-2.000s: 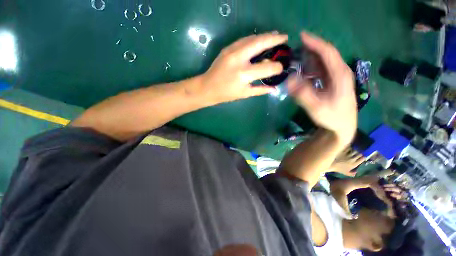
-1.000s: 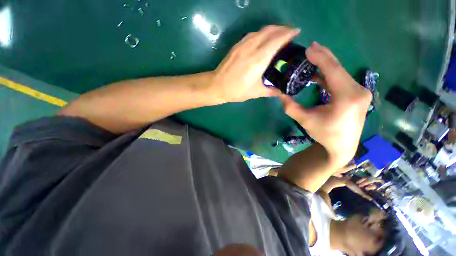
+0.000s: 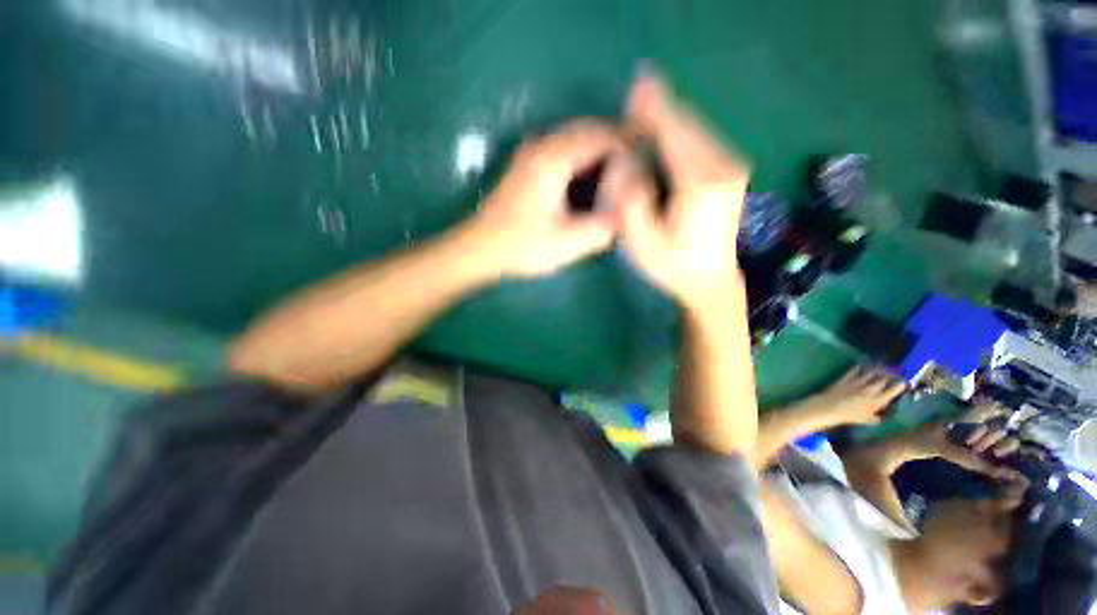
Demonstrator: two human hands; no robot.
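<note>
A black cylindrical housing (image 3: 586, 189) is held between my two hands above the green bench. It is blurred and mostly covered by fingers, so its mouth and any board or wires in it cannot be made out. My left hand (image 3: 541, 198) wraps around its left side. My right hand (image 3: 686, 198) is at its right side, with thumb and fingers around that end and one finger pointing up and away. Both hands are blurred by motion.
More black housings with silvery boards and green spots (image 3: 800, 240) stand right of my right hand. Small rings and slivers (image 3: 331, 102) lie blurred at the upper left. A blue box (image 3: 953, 336) and a neighbouring person's hand (image 3: 860, 394) are at the right.
Both hands have moved left and slightly down in the picture with the housing, which is now more covered by fingers. The view has shifted and blurred, and more housings show at the right.
</note>
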